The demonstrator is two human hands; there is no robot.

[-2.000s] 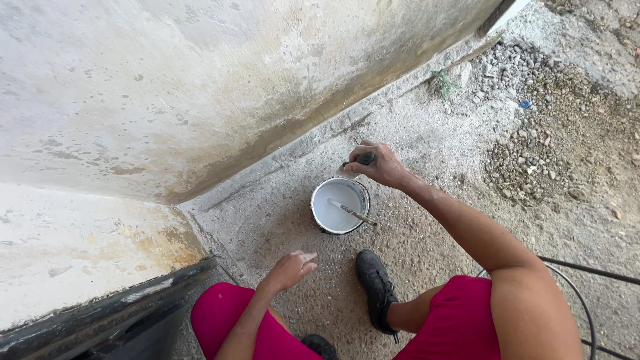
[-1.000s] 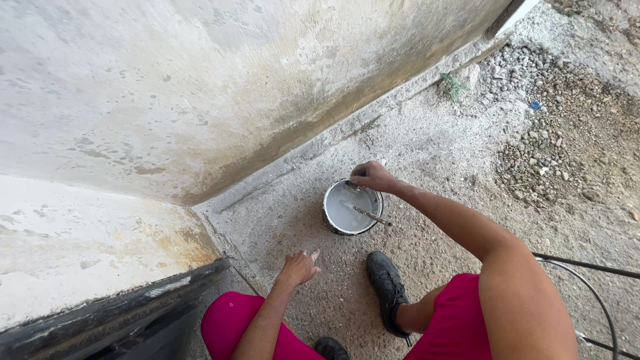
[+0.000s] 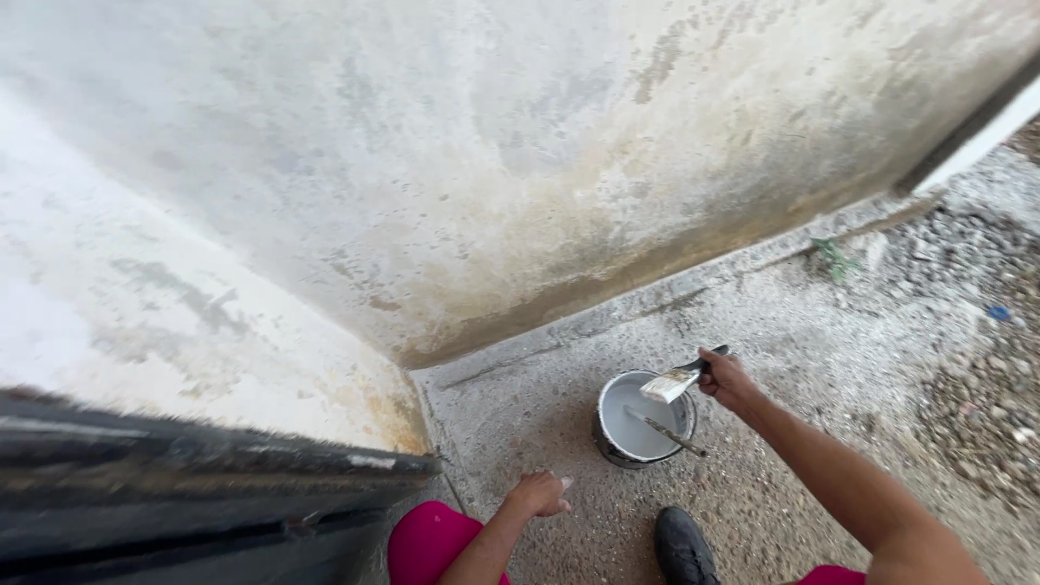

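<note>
My right hand point(image 3: 723, 379) grips the dark handle of a wide paintbrush point(image 3: 673, 383), whose bristles are coated white and hang over the rim of a round bucket point(image 3: 603, 431). Thin white paint point(image 3: 638, 435) fills part of the bucket. A slender stick point(image 3: 670, 434) leans in it, one end in the liquid and the other past the near right rim. To the left of the bucket, my left hand point(image 3: 540, 494) hangs in the air with nothing in it, its fingers apart and marked with white.
A stained, whitish plaster wall point(image 3: 487, 162) meets a second wall point(image 3: 203, 325) at a corner on the left. Below that is a dark ledge point(image 3: 203, 479). My shoe point(image 3: 684, 546) stands near the bucket on rough ground. Gravel point(image 3: 983, 390) and a small green plant point(image 3: 833, 260) lie right.
My right hand has lifted the brush from inside the bucket, and its white bristles now show above the rim. The view has shifted toward the walls.
</note>
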